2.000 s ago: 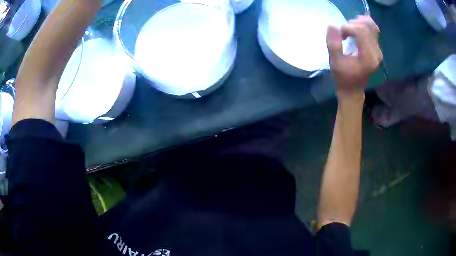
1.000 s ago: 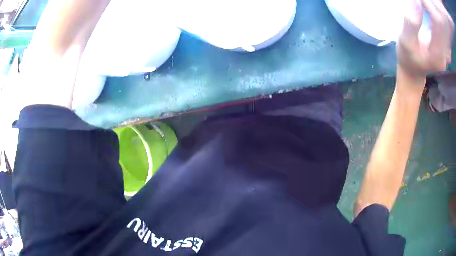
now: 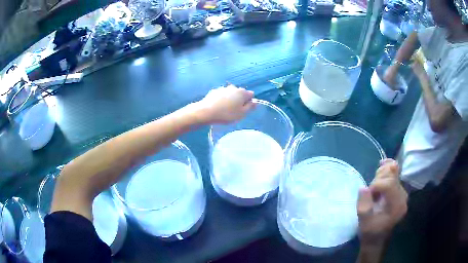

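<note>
Two water tanks with clear walls and white lower parts stand in front of me, a middle one (image 3: 248, 167) and a nearer right one (image 3: 326, 205). My left hand (image 3: 229, 105) reaches across from the left, its fingers closed at the back left rim of the middle tank. My right hand (image 3: 382, 200) has its fingers closed on the right rim of the right tank. Ripples and streaks show inside the right tank. The fingertips of both hands are partly hidden.
More tanks stand left of the middle one, one of them (image 3: 165, 198) under my left forearm. Another tank (image 3: 329, 82) stands behind. A person in a white shirt (image 3: 436, 97) works at the right with a small tank (image 3: 388, 85). Cluttered parts line the bench's back.
The view has swung up from my body to the bench. My left hand, out of the picture before, now shows at the middle tank's rim. My right hand appears lower in the picture.
</note>
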